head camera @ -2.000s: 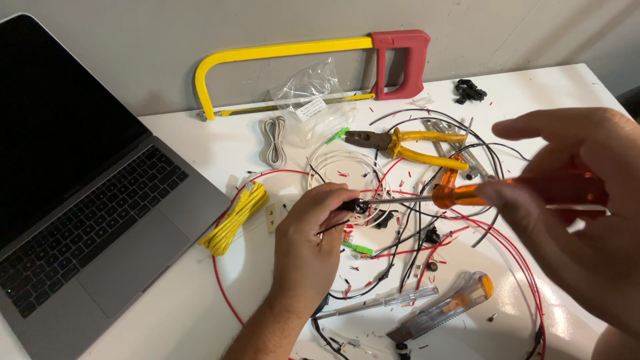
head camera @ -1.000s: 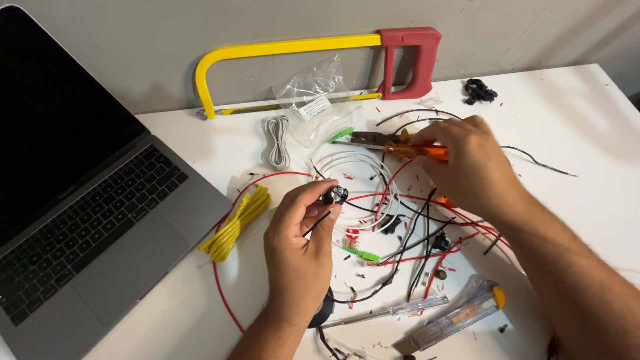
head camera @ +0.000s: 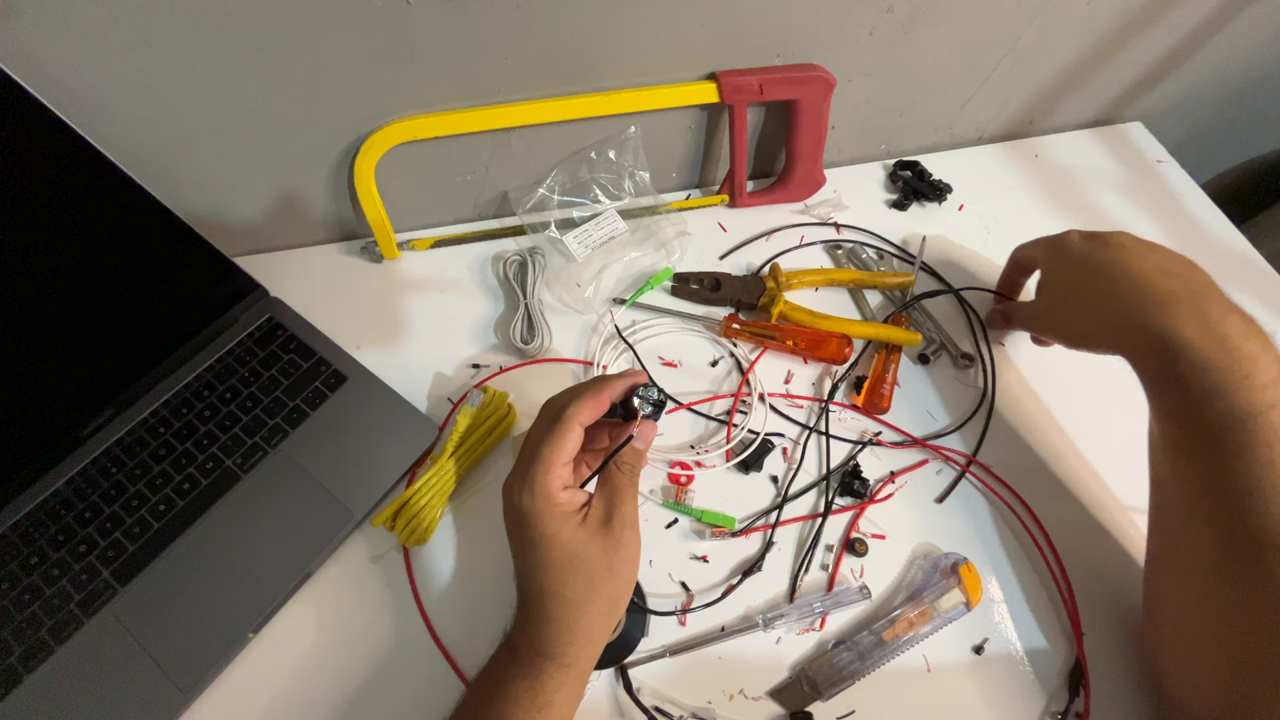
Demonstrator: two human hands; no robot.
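Observation:
My left hand (head camera: 580, 500) holds a small black round part with metal screw terminals (head camera: 648, 401), its face turned up between thumb and fingers. A black wire with bare copper strands meets it at the thumb, and another black wire rises behind it. At the right, my right hand (head camera: 1090, 290) pinches a thin black wire (head camera: 950, 291) between thumb and fingertips. Between the hands an orange-handled screwdriver (head camera: 790, 338) lies beside yellow-handled combination pliers (head camera: 835, 300). A second orange-handled screwdriver (head camera: 880, 378) rests near several wrenches (head camera: 925, 320).
A laptop (head camera: 230, 500) stands at the left, beside a yellow cable bundle (head camera: 450, 470). A hacksaw (head camera: 560, 110) leans on the wall behind a plastic bag (head camera: 600, 220). Red wires (head camera: 1020, 500), a white cable coil (head camera: 610, 350), a clear-handled screwdriver (head camera: 760, 622) and a utility knife (head camera: 890, 635) lie nearby.
The orange-handled screwdriver, earlier in my right hand at the black part, now lies by the pliers. My right hand has let it go, moved right and taken hold of a black wire.

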